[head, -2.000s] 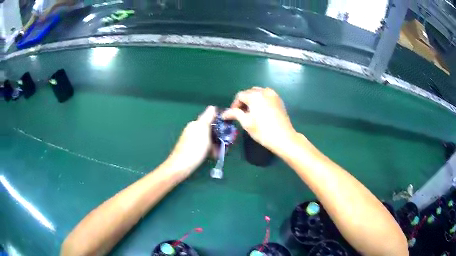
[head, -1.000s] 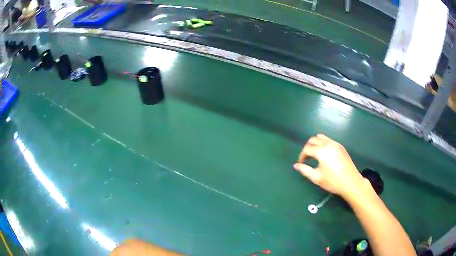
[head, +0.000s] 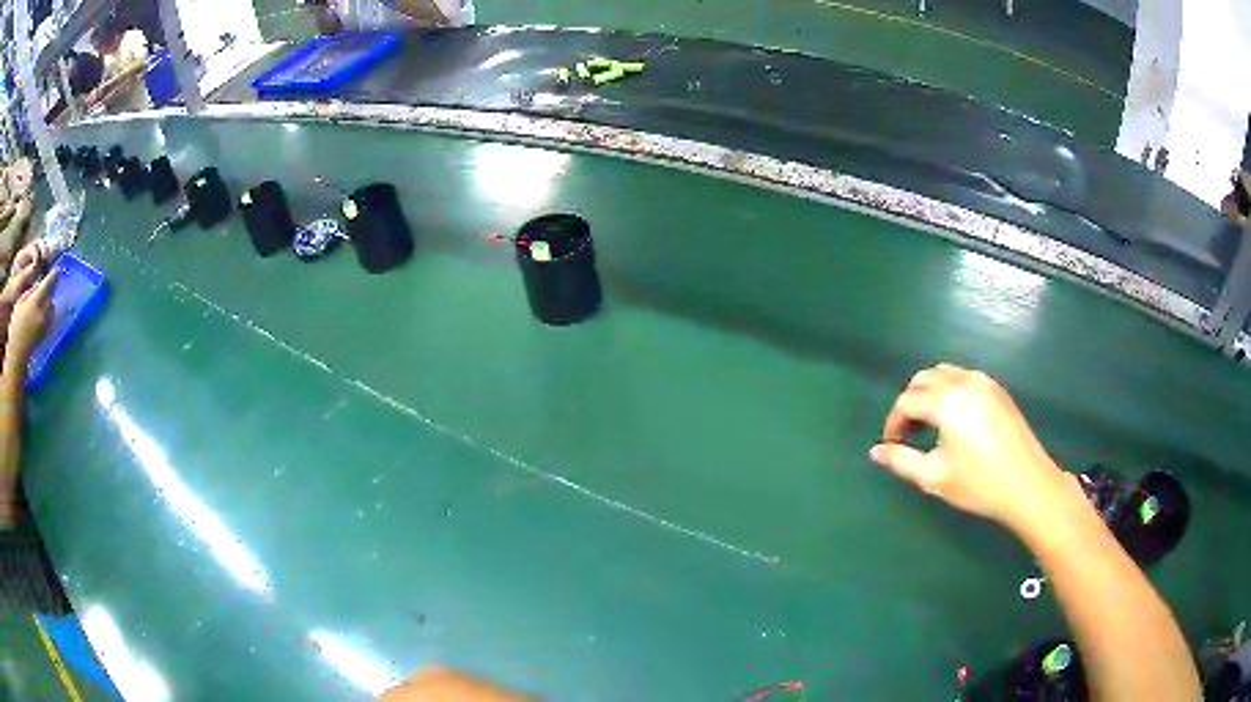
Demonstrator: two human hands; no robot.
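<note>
My right hand (head: pixel 967 439) is over the green surface at the right, fingers loosely curled, thumb a little apart from them, nothing visible in it. A black housing (head: pixel 1155 518) with a pale green dot stands beyond my right wrist. A dark part (head: pixel 1098 483) beside it is partly hidden by my forearm. A white ring end piece (head: pixel 1032 588) lies left of the forearm. Only a bit of skin of my left arm or hand shows at the bottom edge. Another black housing (head: pixel 558 270) with a red lead stands upright further left.
Several black housings (head: pixel 377 228) stand in a row towards the far left, with a round circuit board (head: pixel 317 240) between two. More housings (head: pixel 1050 672) are at the bottom right. Blue trays (head: pixel 329 62) and other people's arms (head: pixel 17 343) are at the left. A pale rail (head: pixel 686 148) runs behind.
Two seconds ago both hands were together at a circuit board; they are now apart and my right hand is empty. The view has turned left, showing more of the housing row.
</note>
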